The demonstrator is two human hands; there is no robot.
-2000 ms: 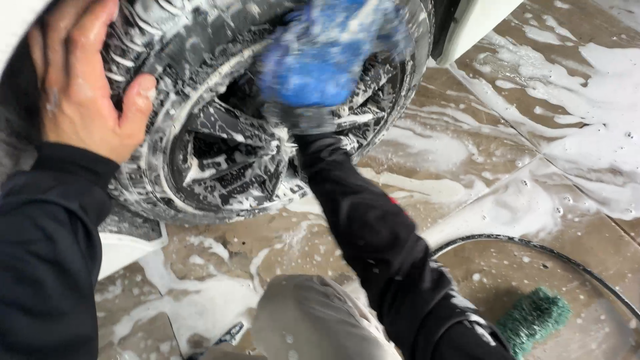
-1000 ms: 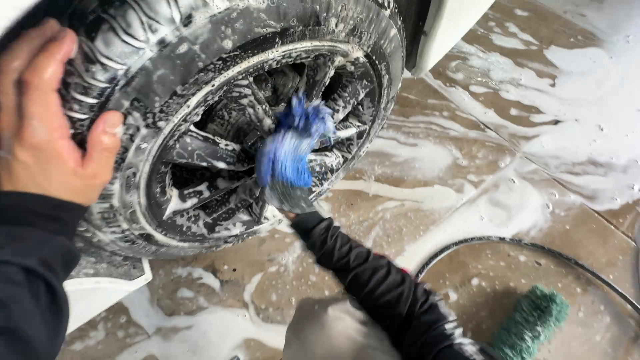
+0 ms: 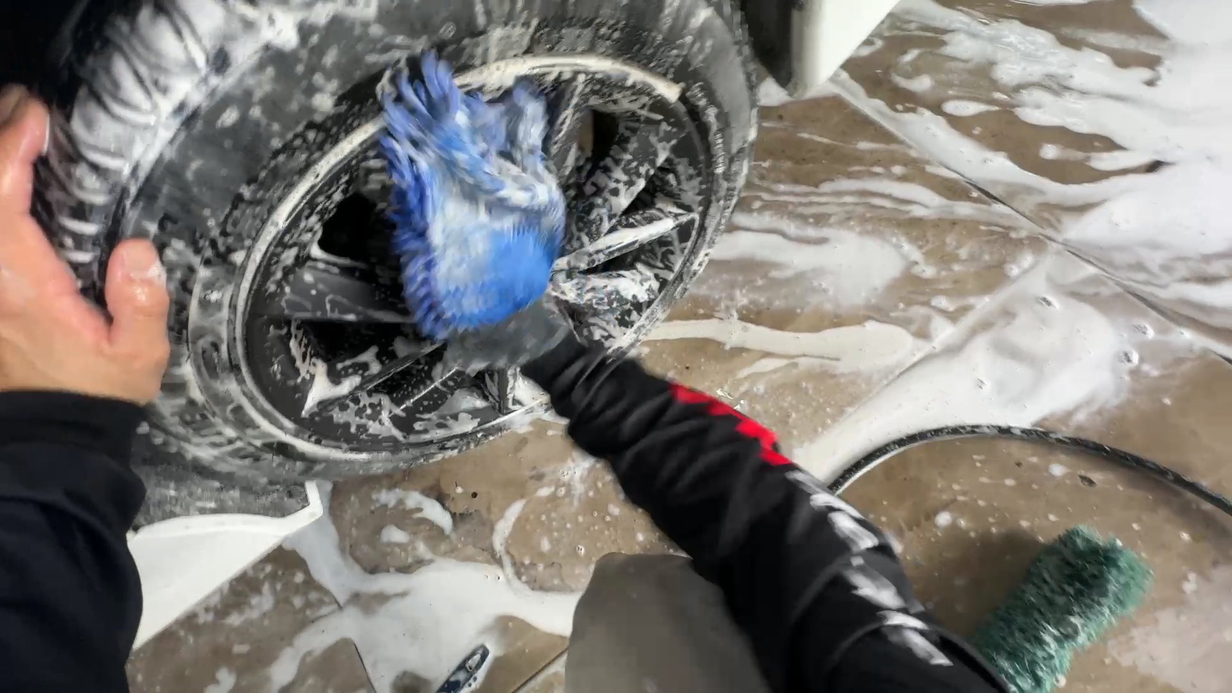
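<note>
A blue microfiber wash mitt (image 3: 472, 202), blurred and soapy, is against the black multi-spoke wheel rim (image 3: 337, 294). My right hand (image 3: 510, 337) is inside the mitt, with only its grey cuff and my black sleeve showing below; the fingers are hidden. My left hand (image 3: 82, 279) rests on the foamy tread and edge of the tire (image 3: 231, 115) at the left, thumb spread apart from the other fingers, holding nothing. White foam streaks the spokes and the sidewall.
A green microfiber brush head (image 3: 1068, 606) lies on the wet, foamy tile floor. Near it curves a black hose (image 3: 1011, 433). White body panels (image 3: 212, 549) flank the tire. My knee (image 3: 654, 626) is at the bottom, beside a small dark object (image 3: 465, 669) on the floor.
My right hand with the blue mitt has moved up and left over the rim since one second ago. My left hand stays on the tire's left side.
</note>
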